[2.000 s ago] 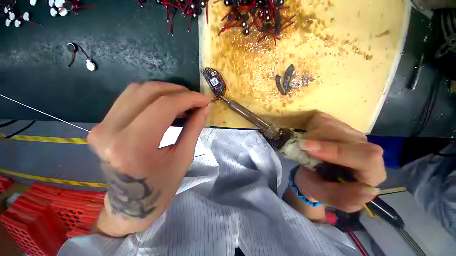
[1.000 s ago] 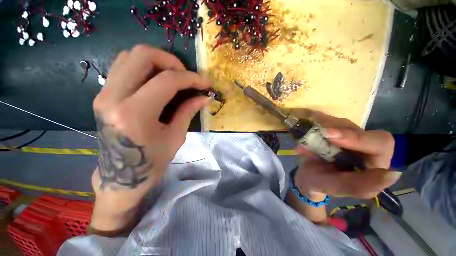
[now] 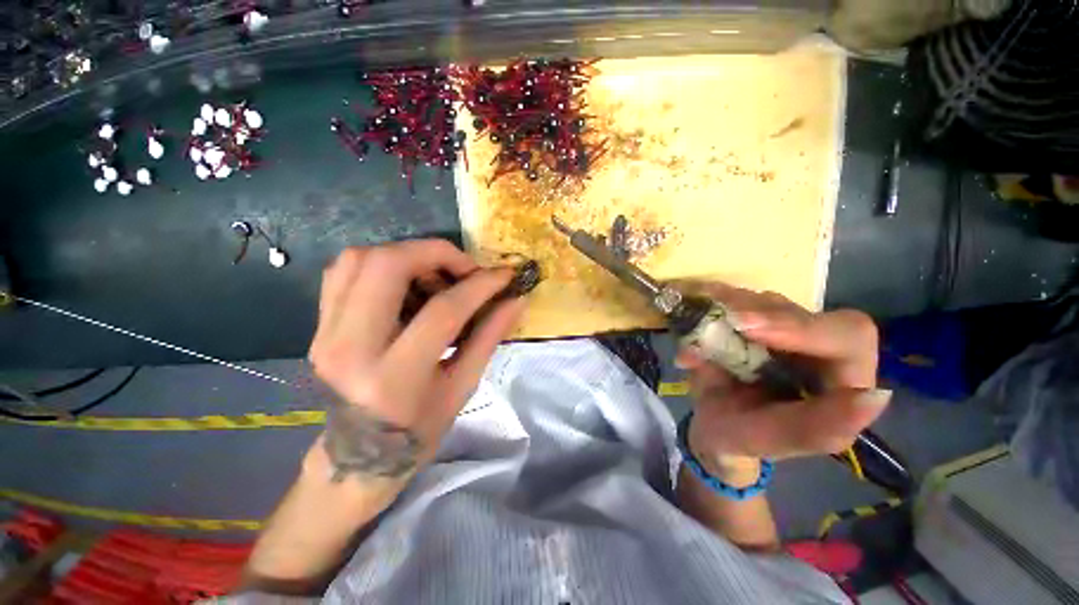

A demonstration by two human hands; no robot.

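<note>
My left hand (image 3: 408, 337) pinches a small dark circuit board (image 3: 525, 278) between thumb and forefinger, just above the left part of the yellow mat (image 3: 734, 154). Thin white solder wire (image 3: 154, 343) runs from the left edge to this hand. My right hand (image 3: 787, 378) holds the soldering iron (image 3: 639, 279) by its pale collar and dark handle. The iron's tip is over the mat, up and to the right of the board and apart from it. Black-headed wired components (image 3: 532, 118) lie piled on the mat's upper left and beside it.
White-headed components (image 3: 219, 140) lie on the green bench at left, with one wired pair (image 3: 277, 257) nearer. A dark scrap (image 3: 620, 236) lies mid-mat. A clear tray (image 3: 355, 36) spans the back. A thin metal stick (image 3: 892, 177) and a black fan grille (image 3: 1006, 83) are at right.
The board has come off the mat into my left fingers, and the iron's tip has left it. The view has shifted, showing more of the bench's back and the tray.
</note>
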